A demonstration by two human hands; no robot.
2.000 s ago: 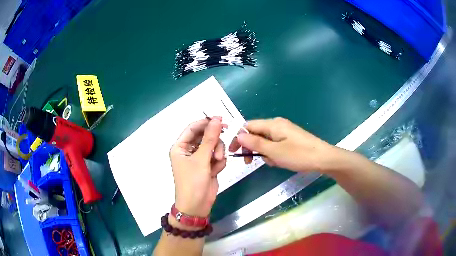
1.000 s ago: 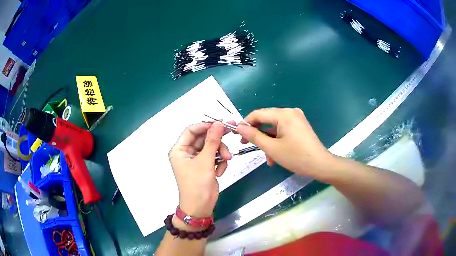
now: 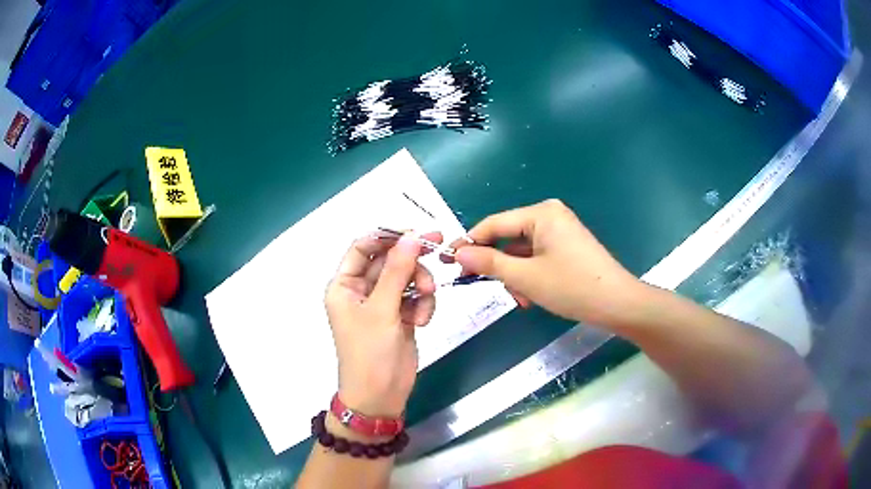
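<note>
My left hand (image 3: 377, 301) is over the white paper sheet (image 3: 277, 315), with thumb and fingers pinched on thin black wire leads with white sleeves (image 3: 430, 244). My right hand (image 3: 540, 263) pinches the other end of these leads, its fingertips close to the left ones. A dark wire piece also sticks out below the right fingers, pointing at the left hand. How many leads each hand holds cannot be told. The main wire pile (image 3: 411, 103), black with white bands, lies on the green mat beyond the paper. A thin dark line shows on the paper's upper part.
A second wire bundle (image 3: 707, 67) lies by the blue bin (image 3: 774, 43) at far right. At left are a red heat gun (image 3: 143, 282), a yellow sign (image 3: 174, 186) and a blue parts tray (image 3: 119, 382). A steel ruler (image 3: 535, 372) and a long pale wrapped thing (image 3: 754, 310) line the near edge.
My right hand has come in from slightly apart to meet the left fingertips at the white-sleeved leads. The left hand has barely moved. The piles stay where they were.
</note>
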